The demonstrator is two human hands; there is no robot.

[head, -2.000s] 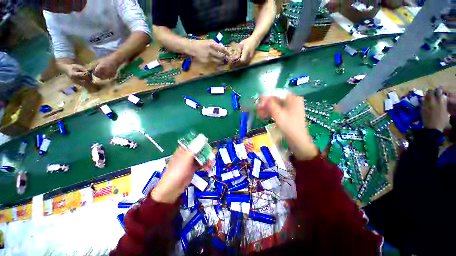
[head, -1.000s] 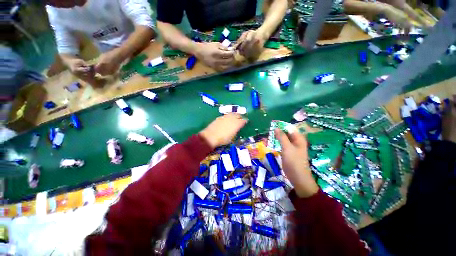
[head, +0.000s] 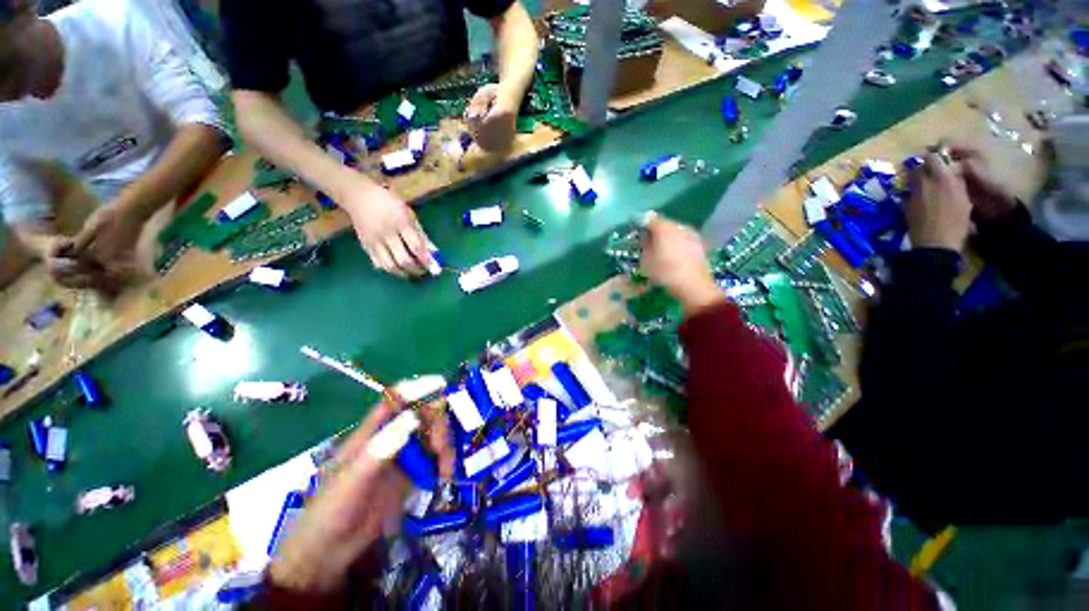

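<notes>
My left hand (head: 352, 495), with white finger cots, is at the left side of the heap of blue battery cells (head: 514, 507). It is shut on one blue battery cell (head: 416, 463). My right hand (head: 678, 260) is over the near edge of the belt, its fingertips closed at a small green PCB panel (head: 623, 247); the grip is partly hidden. Green PCB panels (head: 770, 298) lie piled below and right of it. Thin leads spread over the lower heap.
The green belt (head: 358, 310) carries pale toy car bodies (head: 207, 439), cells and a white strip (head: 340, 365). A hand (head: 388, 229) from across reaches onto it. A grey post (head: 794, 131) crosses the view. At right, a person's hands (head: 941, 203) are beside more cells (head: 854, 221).
The view has shifted right. My left hand has come back from the belt and now holds a cell. My right hand has moved out beyond the panel pile. The opposite person's hand has reached onto the belt.
</notes>
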